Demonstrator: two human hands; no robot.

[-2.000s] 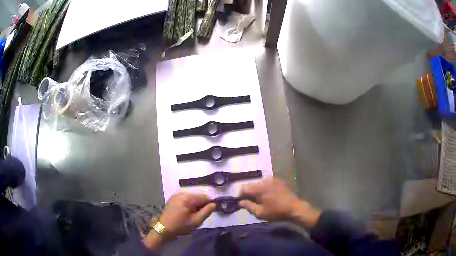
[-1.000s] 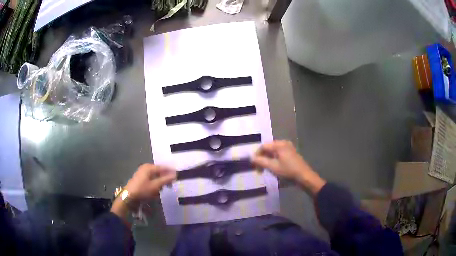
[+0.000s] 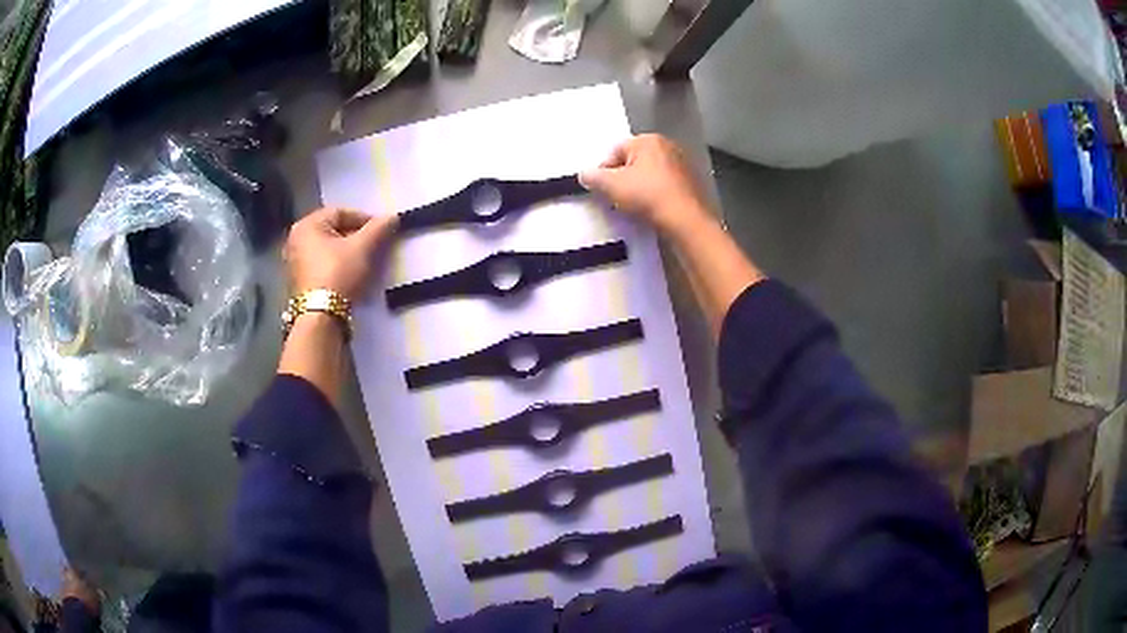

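Observation:
A white carrier board (image 3: 420, 495) with pale yellow lengthwise stripes lies in front of me, slightly tilted. Several black watch straps (image 3: 525, 356) lie across it in a column, each with a round hole in its middle. My left hand (image 3: 340, 254) pinches the left end of the topmost strap (image 3: 531, 194). My right hand (image 3: 637, 186) pinches its right end. That strap is held over the far part of the board; I cannot tell if it touches. The fingers cover both its ends.
A crumpled clear bag (image 3: 204, 266) with dark contents and a whitish ring (image 3: 22, 277) are at left. Green bundles (image 3: 383, 43) and a small plastic packet (image 3: 550, 31) are at the back. A white cylinder (image 3: 853, 74), blue bin (image 3: 1080, 161) and cardboard (image 3: 1007, 420) are right. Another person's hand (image 3: 80, 591) shows lower left.
Both hands have moved from the near part of the board to its far end and now hold a strap there. More straps lie on the board. The view has shifted and tilted.

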